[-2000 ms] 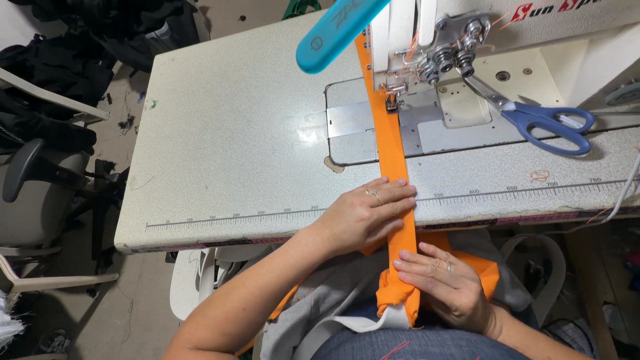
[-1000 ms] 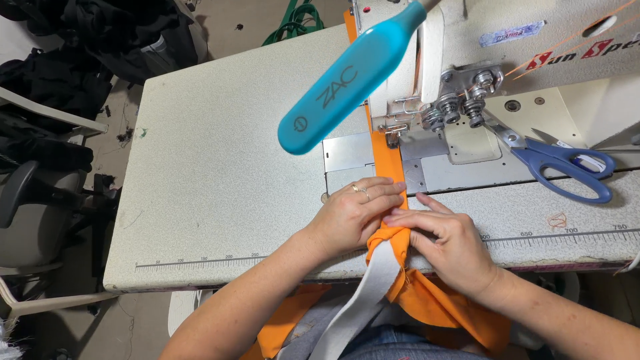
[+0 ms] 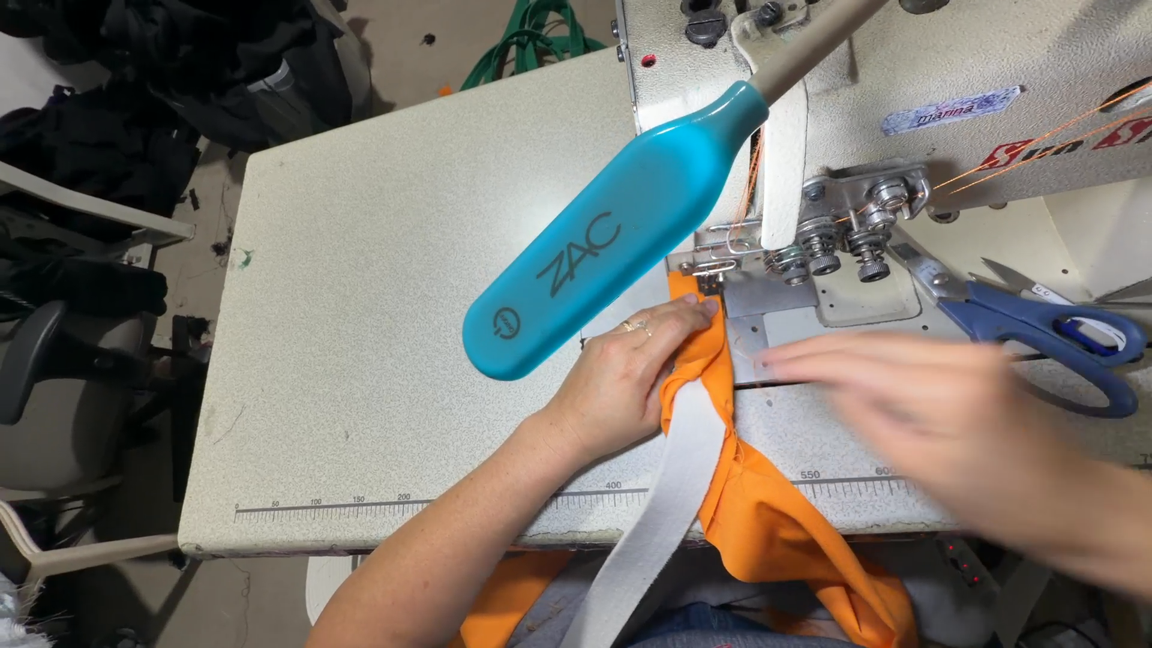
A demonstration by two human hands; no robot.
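Note:
My left hand (image 3: pixel 630 369) lies on an orange fabric strip (image 3: pixel 715 351), its fingertips just in front of the presser foot (image 3: pixel 711 281) of a sewing machine (image 3: pixel 864 90). Out of the folded orange fabric comes a white fabric band (image 3: pixel 661 513), which hangs over the table's front edge beside more orange fabric. My right hand (image 3: pixel 927 387) is blurred and off the fabric, over the table right of the strip; its fingers point toward the presser foot. Whether it holds anything small, I cannot tell. The far part of the strip is hidden behind the machine's lamp.
A blue lamp (image 3: pixel 585 243) hangs over the table (image 3: pixel 360 360), which has a printed ruler (image 3: pixel 405 507) along its front. Blue-handled scissors (image 3: pixel 1044 328) lie right of the needle area, beside another pointed metal tool. A chair (image 3: pixel 54 396) and dark fabric (image 3: pixel 90 90) are at the left.
The folded orange end and white band have moved up toward the presser foot, with my left hand on the strip. My right hand has let go of the fabric and moved right.

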